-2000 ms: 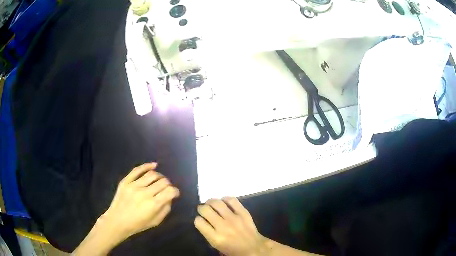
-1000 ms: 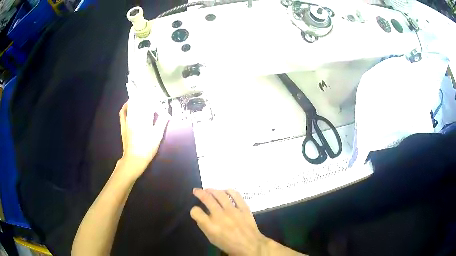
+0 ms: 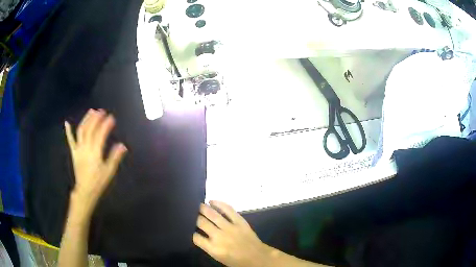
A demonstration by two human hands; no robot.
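A large dark garment panel (image 3: 151, 177) lies left of and in front of the sewing machine (image 3: 261, 31). Its straight right edge runs toward the presser foot area (image 3: 182, 96), which is glaring under the lamp. My left hand (image 3: 94, 151) is over the cloth at the left with fingers spread, its fingertips slightly blurred. My right hand (image 3: 224, 232) rests at the cloth's edge by the front of the machine bed (image 3: 240, 182), fingers bent. Whether it pinches the cloth is hard to tell.
Black shears (image 3: 339, 114) lie under the machine arm. A white cloth piece (image 3: 417, 104) hangs at the machine's right. More dark cloth (image 3: 438, 167) lies at the right and along the front. A blue bin (image 3: 11, 156) and yellow rail (image 3: 34, 237) show at the left.
My left hand has moved from beside the needle area out to the left and spread its fingers. My right hand has shifted slightly left and down. The machine sits higher in view than one second ago.
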